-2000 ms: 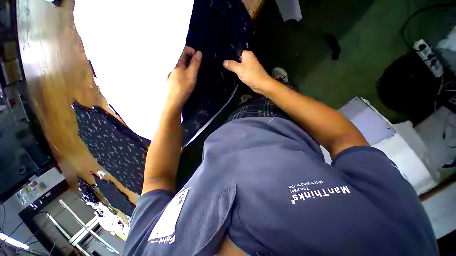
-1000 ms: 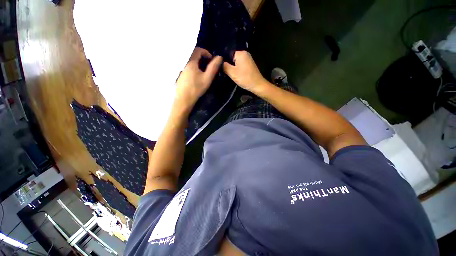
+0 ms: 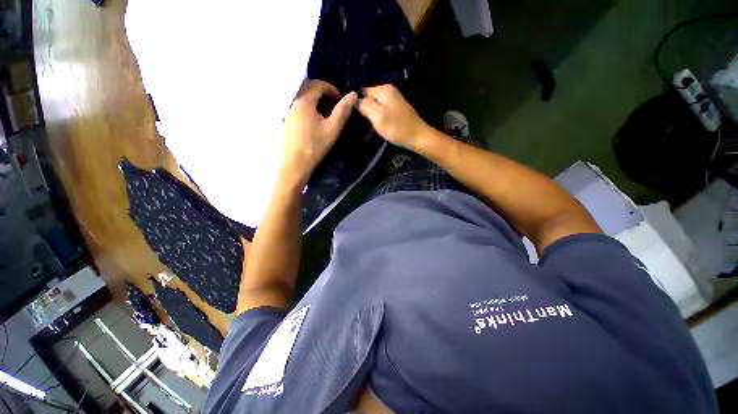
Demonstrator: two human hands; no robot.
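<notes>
Dark printed fabric panels (image 3: 364, 40) lie at the table's near right edge, with a narrow white strip (image 3: 344, 194) along their lower edge. A large overexposed white sheet (image 3: 222, 97) lies over their left part. My left hand (image 3: 315, 125) is bent over the dark fabric beside the sheet's right edge, thumb pointing right. My right hand (image 3: 388, 115) is close to its right, fingers closed on the fabric. The fingertips nearly meet. Dark folds partly hide what lies between them.
A patterned dark stack (image 3: 182, 230) lies on the brown table (image 3: 89, 121), with smaller dark pieces (image 3: 184, 314) and a tangled white pile (image 3: 180, 352) nearer me. A box (image 3: 595, 198) and power strip (image 3: 696, 99) are at right, above green floor.
Since two seconds ago my left hand has moved right, and the two hands have come together over the dark fabric. The white sheet's right edge bulged right, then moved back left.
</notes>
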